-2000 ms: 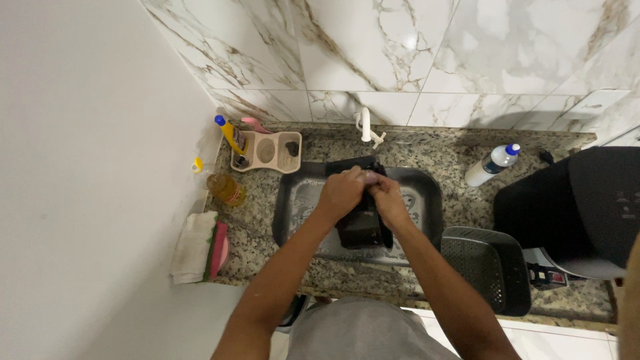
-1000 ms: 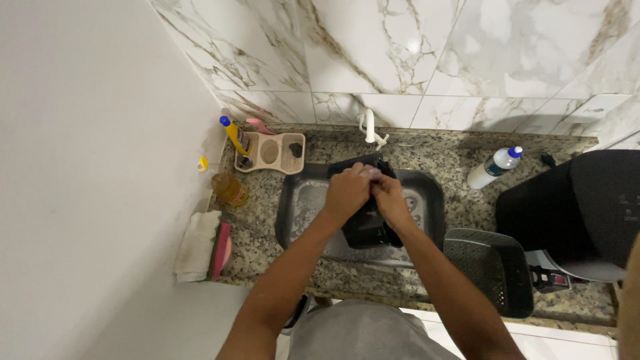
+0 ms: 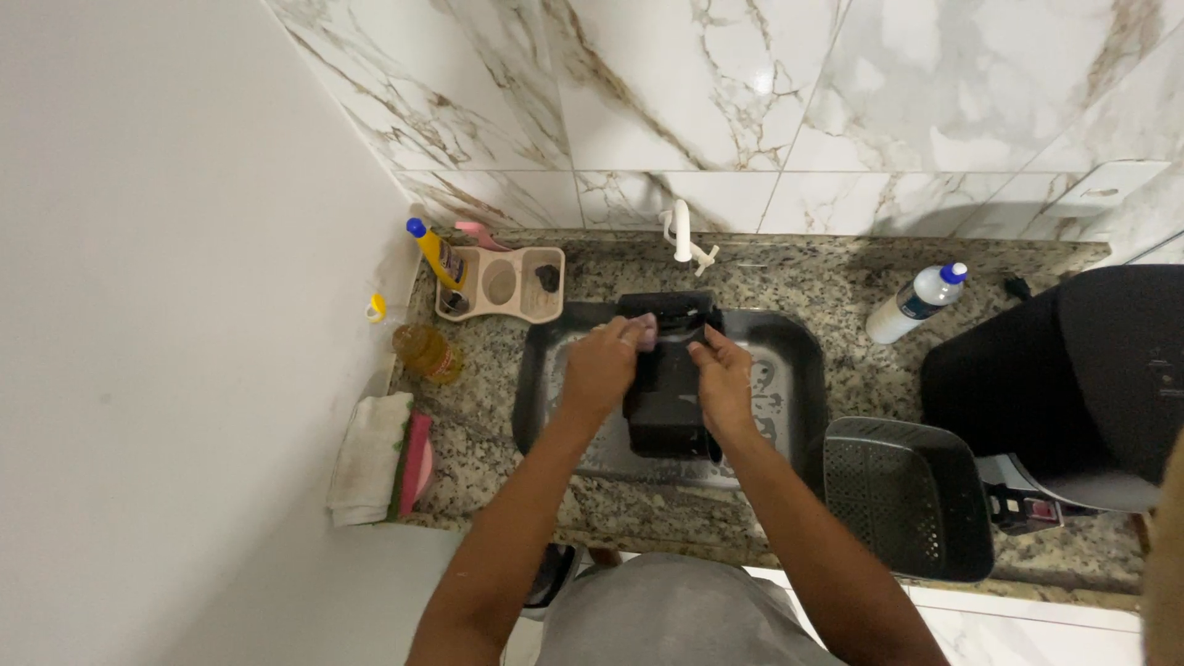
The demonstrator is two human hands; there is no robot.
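Observation:
A black box-shaped part is held over the metal sink, tilted, below the white faucet. My left hand is at its upper left side, with a pale pinkish sponge or cloth pinched in its fingers against the black surface. My right hand grips the part's right edge, thumb and fingers near its upper corner. Drops of water lie on the sink bottom. No water is seen running from the faucet.
Left on the granite counter are a beige organizer, a yellow bottle, an amber soap bottle and a white cloth. Rightward are a spray-free white bottle, a perforated black basket and a large black appliance.
My hands, close together before, are now apart at opposite sides of the black part. The sponge or cloth has moved left with my left hand.

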